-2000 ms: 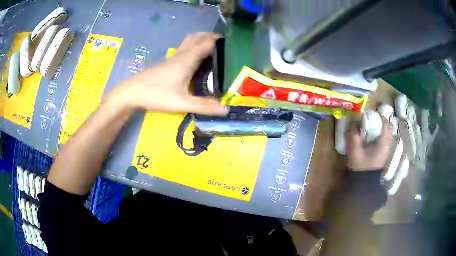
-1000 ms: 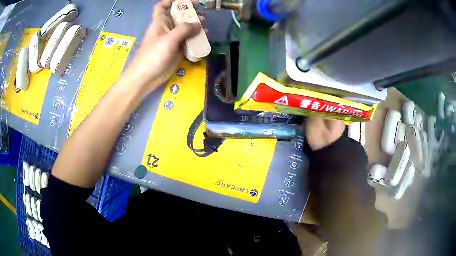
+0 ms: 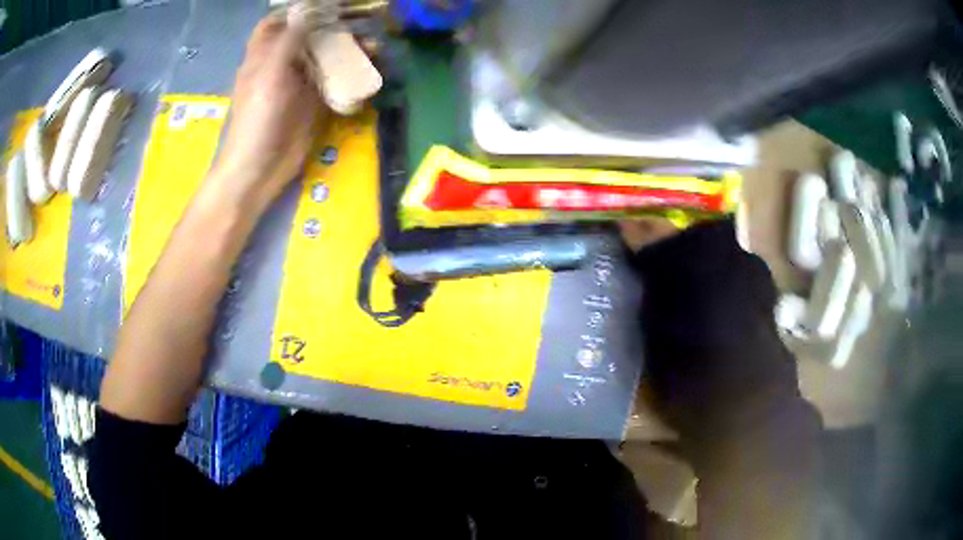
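Note:
My left hand (image 3: 277,100) holds a cream oblong housing (image 3: 346,72) at the top, left of the press and close to the fittings below the blue ring (image 3: 431,8). Its fingertips are blurred. My right hand (image 3: 648,231) is mostly hidden behind the red and yellow warning label (image 3: 570,197) and press front; only a strip of skin shows above the dark sleeve. The black fixture with its shiny front bar (image 3: 491,256) sits under the label. Its recess is hidden.
The grey press head (image 3: 676,63) fills the upper right. Several housings (image 3: 93,142) lie on the printed sheet at left. More loose housings (image 3: 834,290) lie on brown cardboard at right. A blue crate (image 3: 234,432) and rows of housings (image 3: 76,464) show at lower left.
My left hand moved from the fixture up to the top left, now with a housing. My right hand left the loose housings and moved left behind the press front. The view has also shifted.

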